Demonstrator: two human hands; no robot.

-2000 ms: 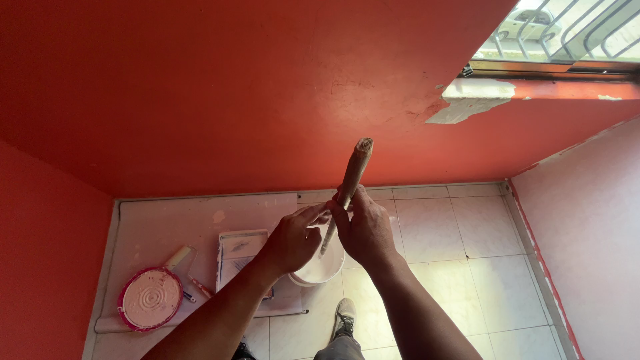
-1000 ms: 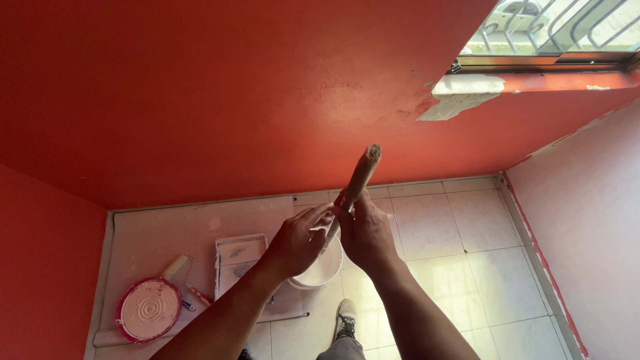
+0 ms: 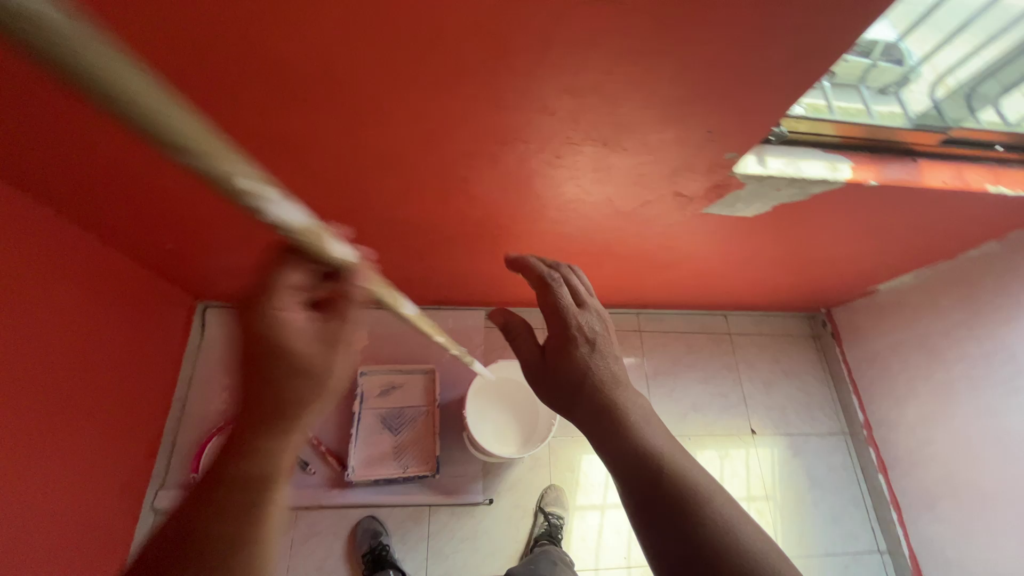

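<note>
My left hand (image 3: 308, 320) is blurred and closed around a long wooden stick (image 3: 280, 212) smeared with whitish paint. The stick slants from the top left corner down to the rim of a white bucket (image 3: 510, 414) holding pale paint; whether its tip touches the paint I cannot tell. Over the right side of the bucket, my right hand (image 3: 564, 336) holds nothing, its thumb apart from its fingers. A paint tray (image 3: 394, 424) coated in pale pink lies left of the bucket.
Pale sheeting (image 3: 456, 488) covers the floor under the tray. A pink-rimmed lid (image 3: 210, 450) and a red-handled tool (image 3: 326, 454) lie at left, partly behind my left arm. The red wall (image 3: 480, 160) rises ahead, a barred window (image 3: 920, 72) at upper right. My shoes stand on tiles.
Both hands were together on the stick over the bucket. My right hand has let go, and my left hand has moved left with the stick, which now leans to the upper left.
</note>
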